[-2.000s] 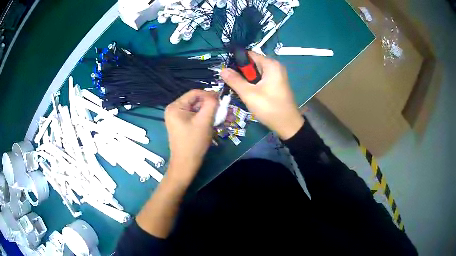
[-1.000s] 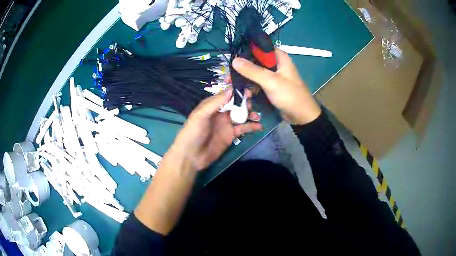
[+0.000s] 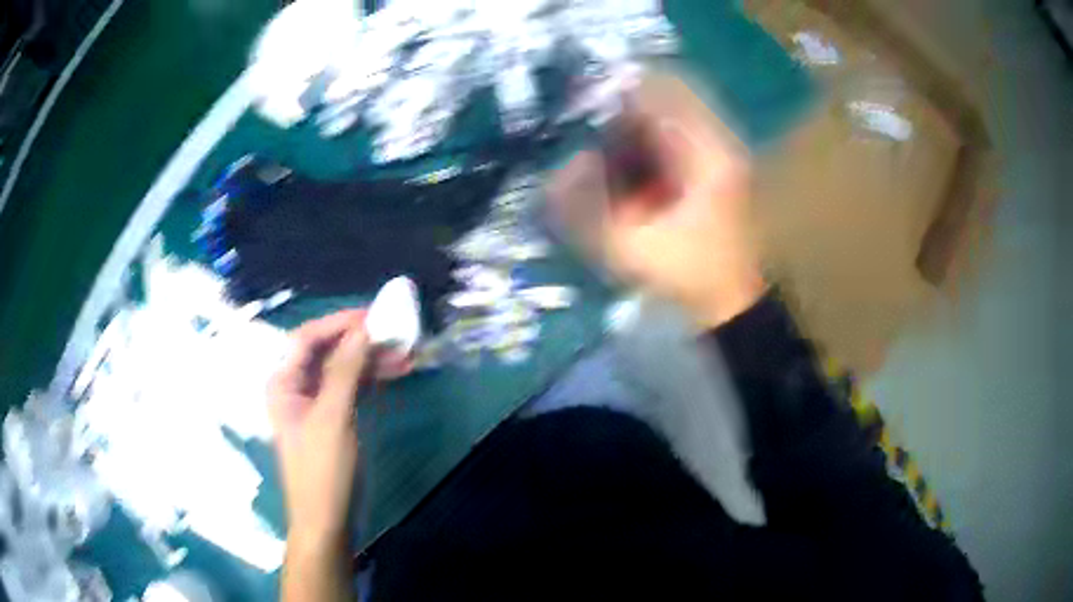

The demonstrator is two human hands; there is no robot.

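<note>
The frame is blurred. My left hand point(image 3: 330, 382) pinches a small white rounded piece point(image 3: 395, 315) between thumb and fingers, above the lower edge of the black lead bundle point(image 3: 341, 229). My right hand point(image 3: 677, 194) is raised at the right of the bundle, strongly blurred, with its fingers curled. A dark reddish patch shows between its fingers, and I cannot tell whether it is a held thing or shadow. The bundle has blue tips at its left end and pale tagged tips point(image 3: 506, 300) at its right end.
A heap of white pieces point(image 3: 412, 82) lies at the top. White sticks point(image 3: 177, 388) are piled at the left, with white housings point(image 3: 41, 494) at the lower left. A brown carton point(image 3: 871, 223) with shiny bits stands beyond the bench's right edge.
My left hand has moved left with the white piece, away from my right hand. My right hand has moved slightly up, and the red-and-dark tool no longer shows clearly. The view has shifted and blurred.
</note>
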